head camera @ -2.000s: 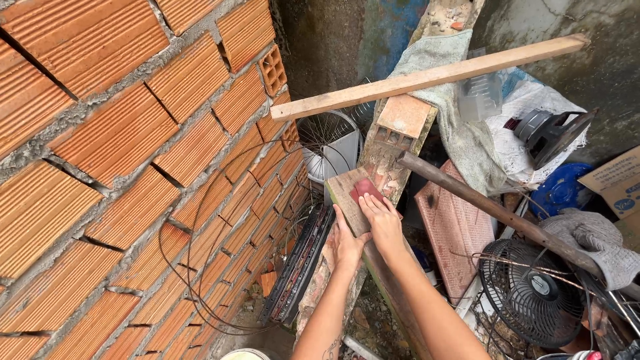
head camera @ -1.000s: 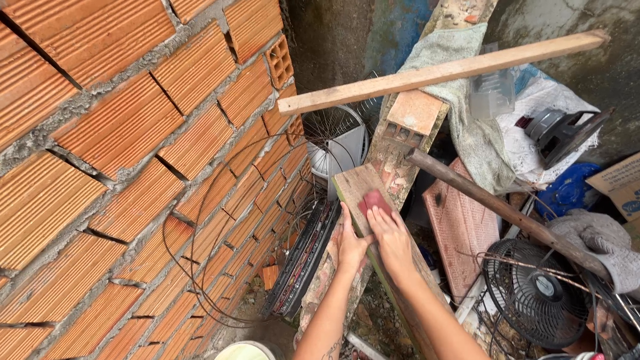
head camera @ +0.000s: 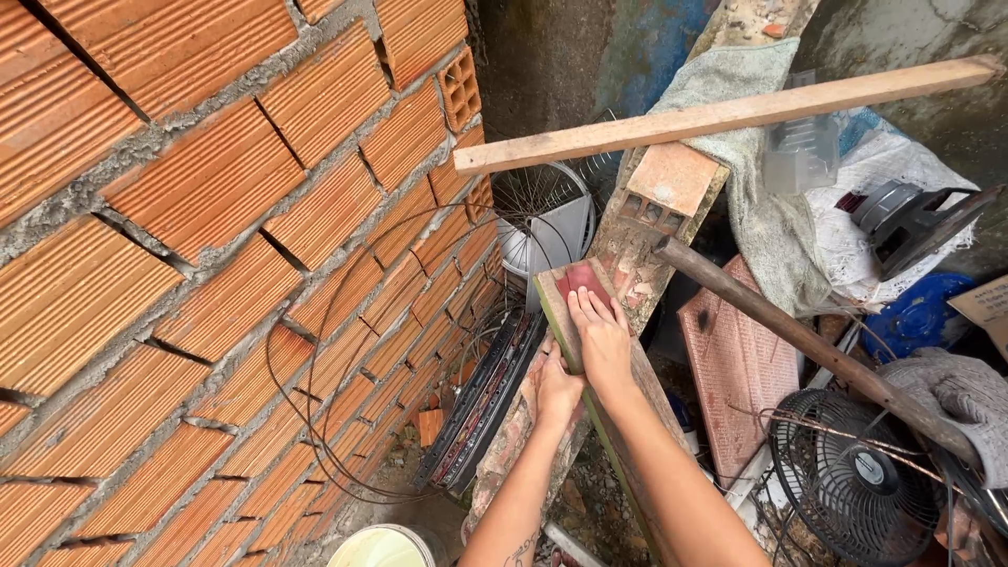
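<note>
A weathered wooden plank (head camera: 654,391) with a green left edge slants from the lower right up to the middle of the head view. Near its upper end lies a dark red sheet, which looks like sandpaper (head camera: 581,277). My right hand (head camera: 602,335) presses flat on this sheet, its fingers together and pointing up the plank. My left hand (head camera: 557,390) grips the plank's left edge just below, with the fingertips partly hidden. Beneath the plank's upper end runs a wider, mortar-crusted board (head camera: 638,256), which carries a hollow brick (head camera: 673,179).
A hollow-brick wall (head camera: 197,315) fills the left. A wooden batten (head camera: 709,118) crosses above the brick. To the right are a wooden pole (head camera: 787,335), a fan (head camera: 854,472), a loudspeaker (head camera: 913,216) and a grey glove (head camera: 957,394). Wire loops hang beside the wall; a bucket (head camera: 382,549) stands below.
My right hand has moved a little down the plank relative to the red sheet's upper part, so more of the sheet shows. My left hand has slid lower along the plank's edge.
</note>
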